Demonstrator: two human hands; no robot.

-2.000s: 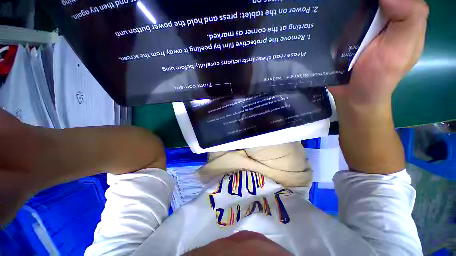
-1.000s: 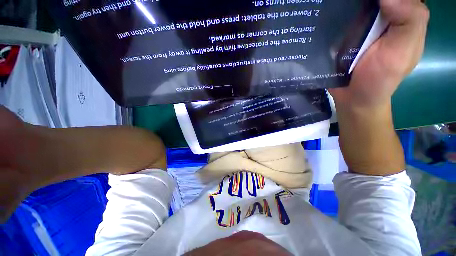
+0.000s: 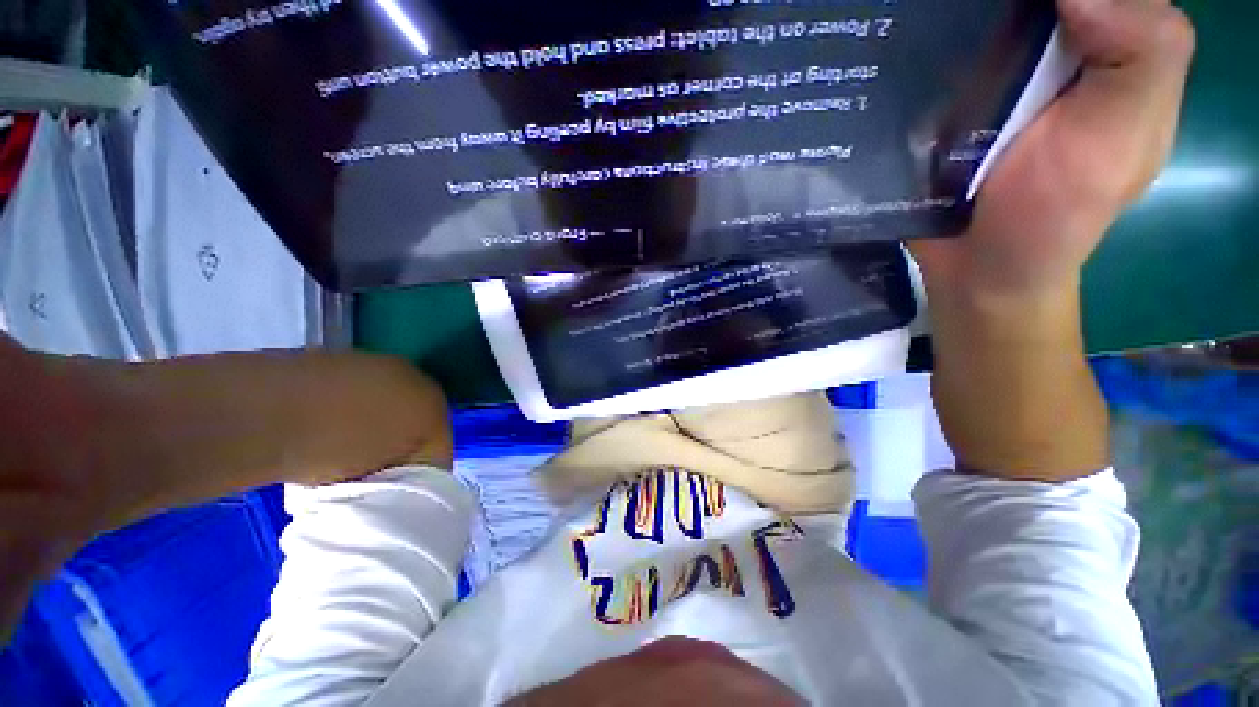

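A large glossy black printed film [image 3: 594, 152] with upside-down white text fills the upper middle, close to the camera. My right hand [image 3: 1056, 180] is closed on its right edge, where a white strip shows between hand and film. A second dark printed film with a white border [image 3: 732, 325] lies below it at the bench edge, partly covered by the held film. My left forearm reaches to the left picture edge; my left hand is out of the picture.
White bundles with small marks [image 3: 207, 249] stand at the left, with something red at the far left edge. The green bench top [image 3: 1174, 263] shows at the right. Blue crates [image 3: 180, 594] are at the lower left, and more blue shows beside my lap.
The held film and my right hand have stayed almost in place, with only a very slight shift in view.
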